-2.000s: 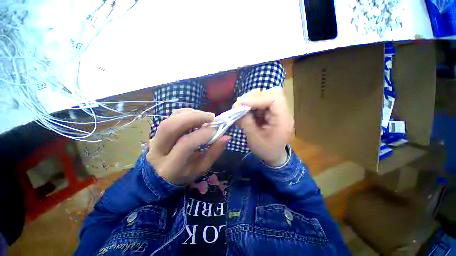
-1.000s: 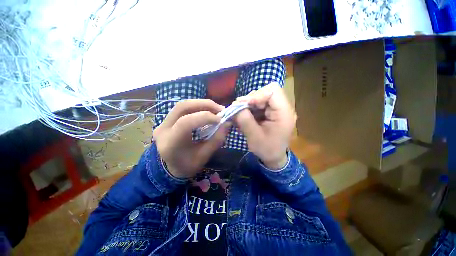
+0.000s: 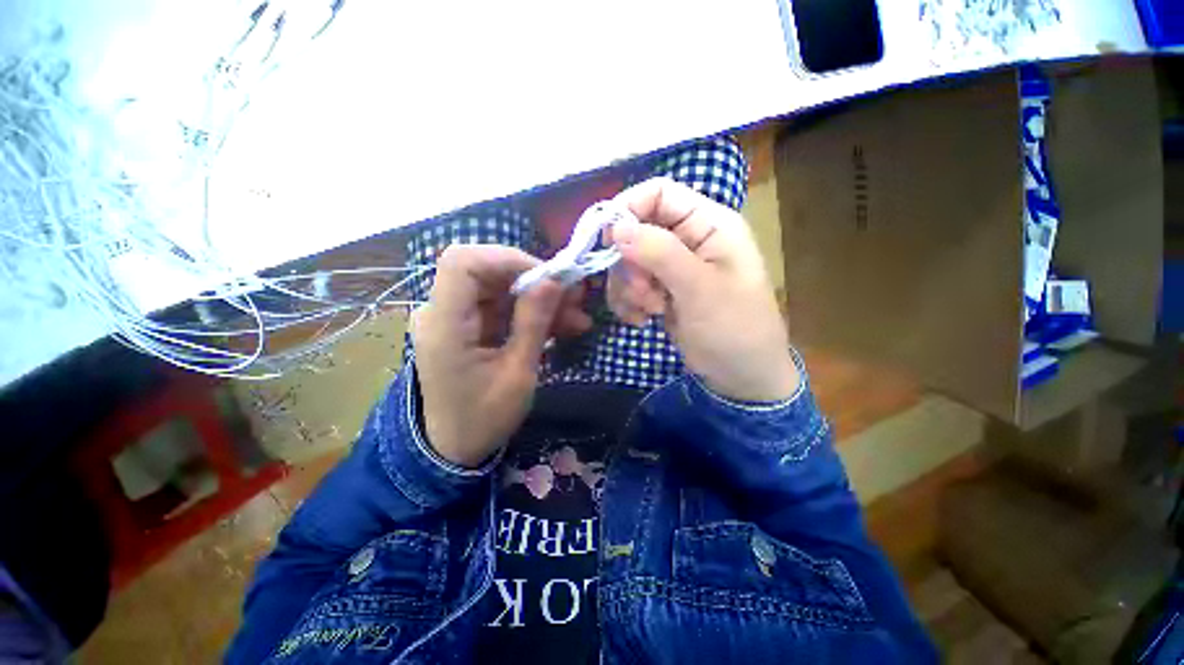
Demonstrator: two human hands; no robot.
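Observation:
A coiled white cable (image 3: 571, 264) is held over my lap as a small flat bundle. My left hand (image 3: 483, 338) pinches its left end between thumb and fingers. My right hand (image 3: 695, 286) pinches its right end, where a small loop stands up at the fingertips. Whether a tie is on the bundle cannot be told. A tangled pile of white cables (image 3: 78, 195) lies on the table at the left, with strands hanging over the edge towards my left hand.
The white table (image 3: 519, 104) runs across the top. A smartphone (image 3: 838, 33) and small pieces (image 3: 987, 21) lie at the upper right. An open carton (image 3: 896, 234) with small blue-white boxes (image 3: 1067, 301) stands at right. A red stool (image 3: 182, 474) is at lower left.
Both hands have tilted around the bundle, and its strands now sit closer together with a loop raised at my right fingertips. The view has shifted slightly.

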